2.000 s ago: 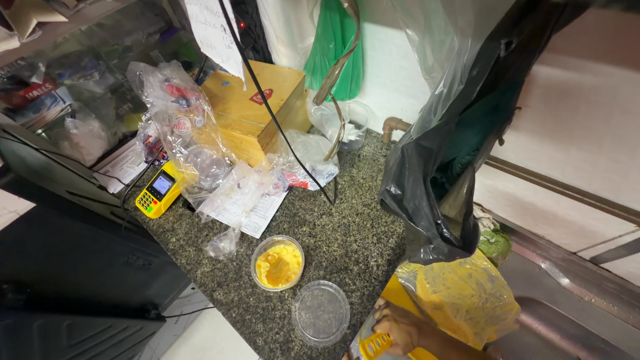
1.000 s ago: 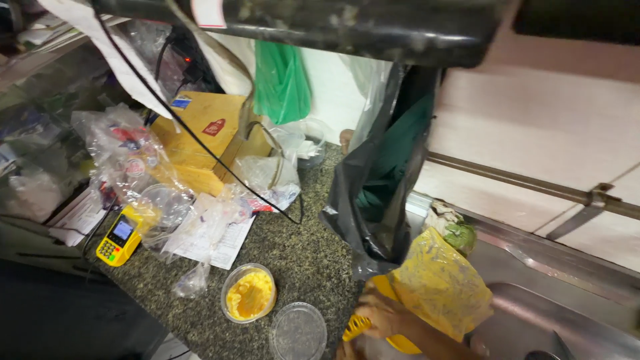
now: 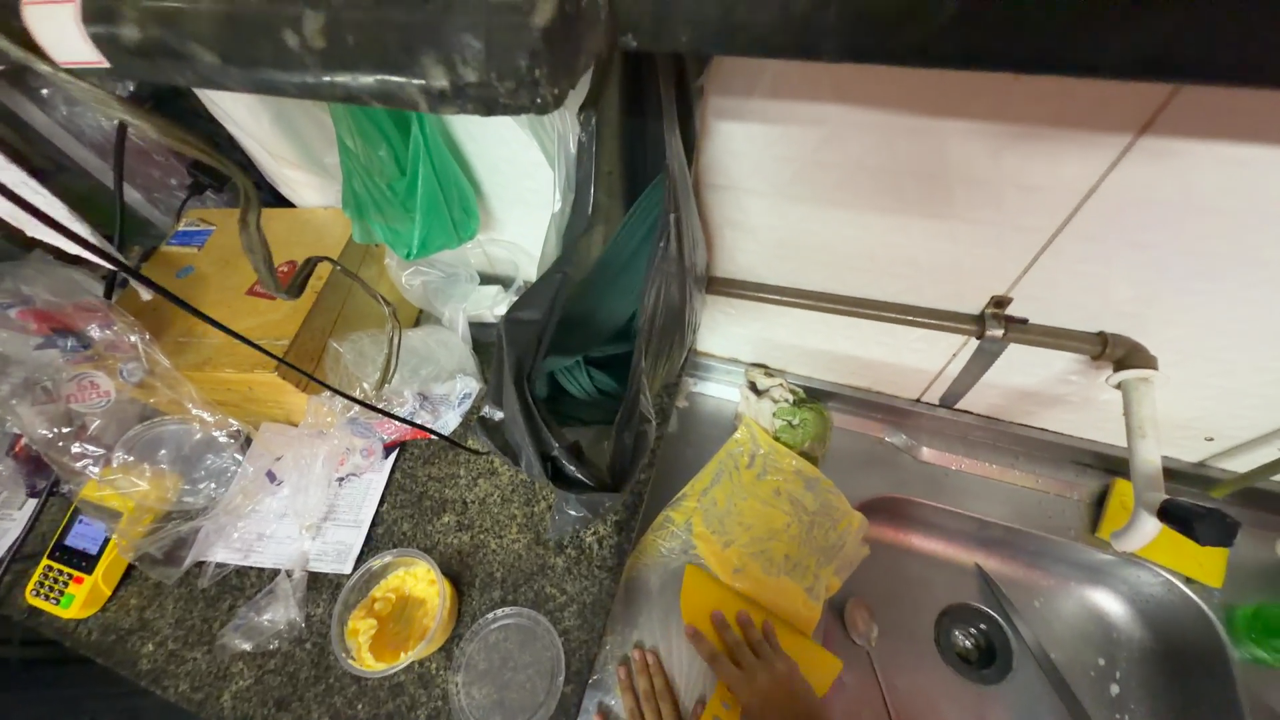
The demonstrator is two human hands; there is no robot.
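Observation:
A clear plastic bag smeared with a yellow mass (image 3: 780,520) lies flat on the steel edge beside the sink. My left hand (image 3: 648,688) rests with extended fingers on its clear lower part, mostly cut off by the frame's bottom. Just right of it, my right hand (image 3: 755,665) bears on a flat yellow plastic tool (image 3: 715,600), fingers spread over it; the tool lies across the bag below the yellow mass. On the granite counter to the left, a round clear tub (image 3: 395,612) holds a creamy yellow food, its middle hollowed. A clear round lid (image 3: 507,665) lies beside the tub.
The steel sink (image 3: 1100,610) holds a knife (image 3: 1035,645); a spoon (image 3: 862,625) lies at its left. A white faucet pipe (image 3: 1143,450) hangs above. A black bag (image 3: 590,460) hangs behind the counter. A card terminal (image 3: 85,550), plastic wrappers and a wooden box (image 3: 240,300) stand left.
The view has swung toward the sink. My right hand has its fingers spread over the yellow tool, where earlier they were curled around it. The tub and lid stay beside each other.

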